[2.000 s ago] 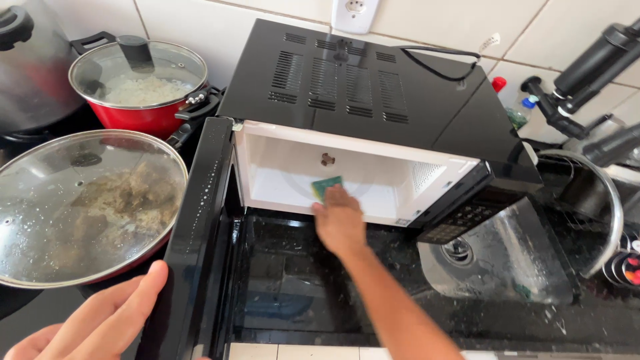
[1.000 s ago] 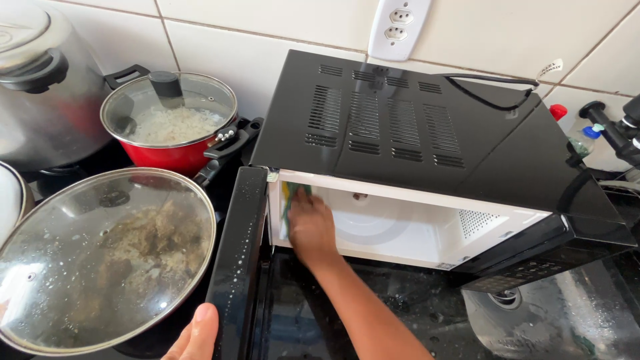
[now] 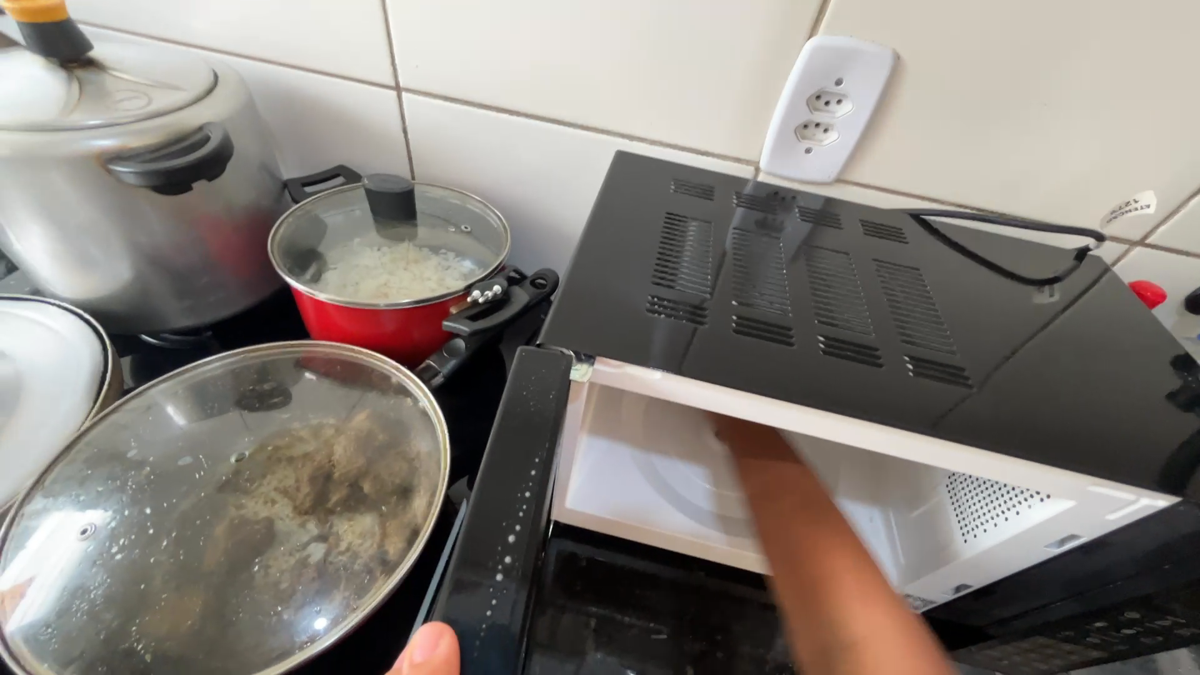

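A black microwave oven (image 3: 797, 300) stands with its door (image 3: 502, 525) swung out to the left. My right forearm (image 3: 816, 534) reaches through the opening into the white cavity (image 3: 647, 469); the hand itself is hidden beneath the top of the housing, and so is whatever it holds. Of my left hand (image 3: 429, 652), only a fingertip shows at the bottom edge, beside the lower part of the door. Whether it grips the door cannot be seen.
To the left, a glass-lidded pan (image 3: 234, 525) of food, a red pot (image 3: 375, 319) of rice and a large metal pressure cooker (image 3: 141, 225) stand on the stove. A wall socket (image 3: 825, 112) and a black power cord (image 3: 1003, 225) are behind the microwave.
My right hand, seen earlier with a green and yellow sponge at the cavity's left side, has gone deeper inside, out of sight. Less of my left hand shows than two seconds ago.
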